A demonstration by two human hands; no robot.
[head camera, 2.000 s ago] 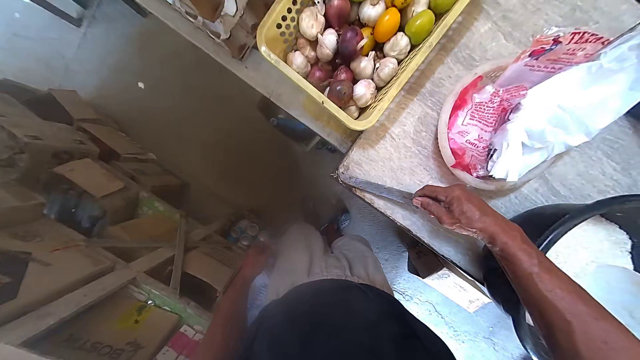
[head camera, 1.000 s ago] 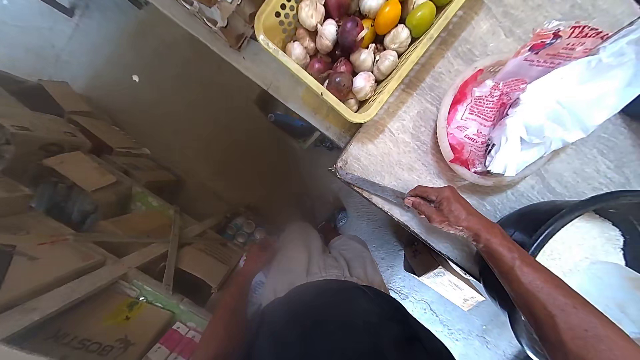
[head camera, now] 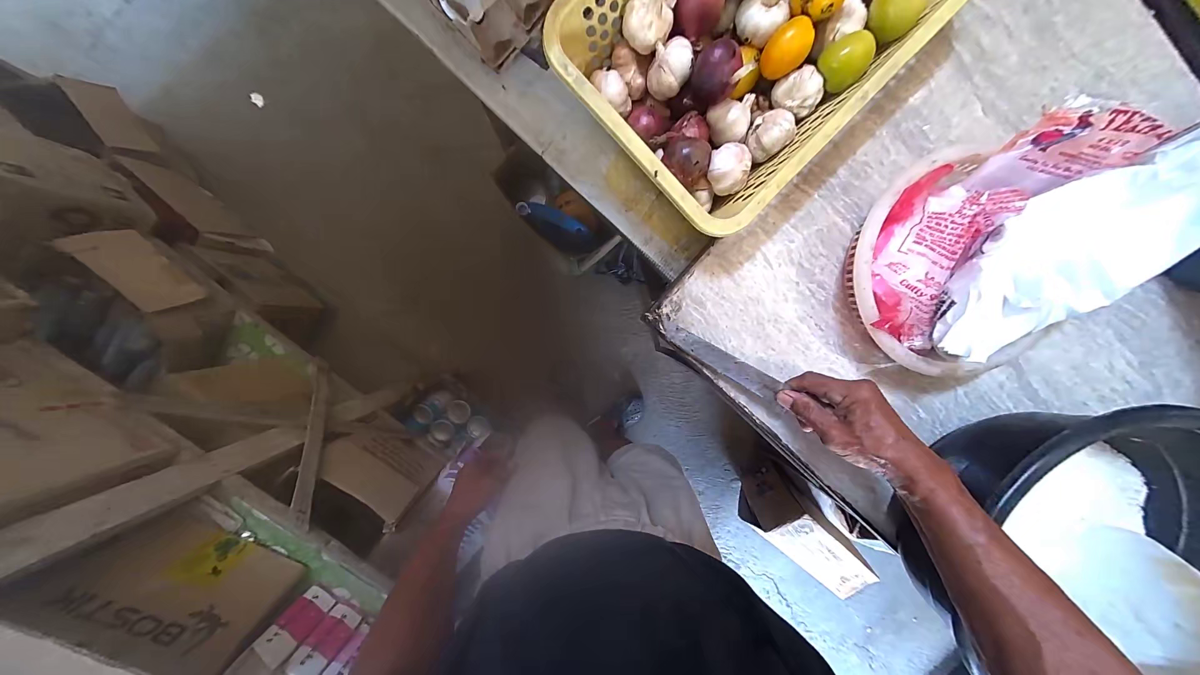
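My right hand (head camera: pixel 844 417) rests at the edge of the worn tabletop (head camera: pixel 797 272), its fingers pinched on the end of a long flat grey strip (head camera: pixel 727 361), maybe a blade, that lies along the edge toward the corner. My left hand (head camera: pixel 483 473) hangs low beside my left leg, blurred and dim; whether it holds anything cannot be told. Beyond the table corner, a yellow plastic basket (head camera: pixel 722 225) holds garlic bulbs (head camera: pixel 729 167), red onions (head camera: pixel 717 70) and yellow and green fruits (head camera: pixel 787 47). To the right, a round plastic basket (head camera: pixel 855 272) holds printed red-and-white plastic bags (head camera: pixel 956 239).
A black tub (head camera: pixel 1022 469) with white contents stands at the lower right. Cardboard boxes (head camera: pixel 122 600) and wooden bars (head camera: pixel 178 487) fill the left side, with cans (head camera: pixel 457 412) near my left hand. An open carton (head camera: pixel 816 553) lies under the table edge.
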